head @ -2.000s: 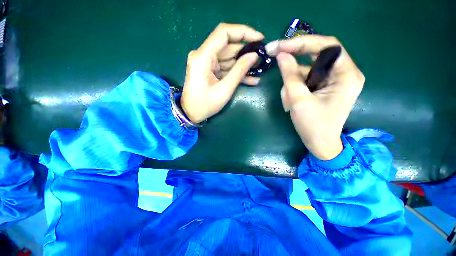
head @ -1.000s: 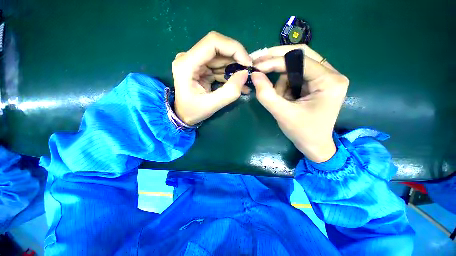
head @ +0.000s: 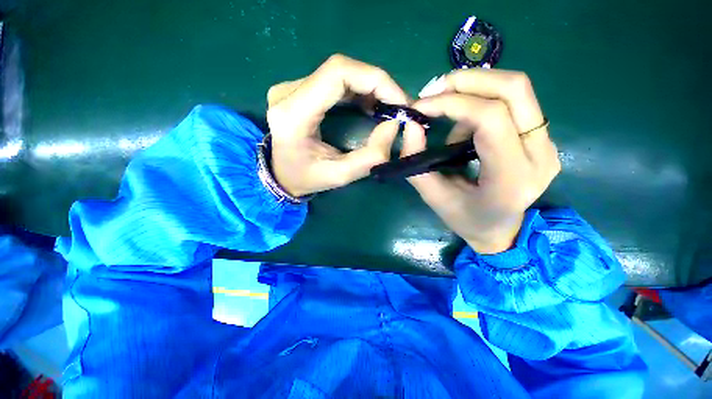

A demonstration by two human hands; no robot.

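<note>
A small black round device housing (head: 402,115) is pinched between the fingertips of both hands, tilted nearly edge-on, with a glossy rim and bright specks. My left hand (head: 328,132) holds its left side with thumb and fingers. My right hand (head: 488,148) holds its right side with thumb and index finger. A long matte-black tool (head: 425,161) lies across my right hand and points left, below the housing. The inside of the housing is mostly hidden by the fingers.
A second round dark unit (head: 476,47) with a yellow-gold square and a whitish edge lies on the dark-green belt (head: 156,70) beyond my right hand. Blue sleeves of other people show at the left and right edges.
The housing has tilted edge-on and moved slightly right. The black tool has swung from upright to nearly level. The second unit shows slightly farther up and right.
</note>
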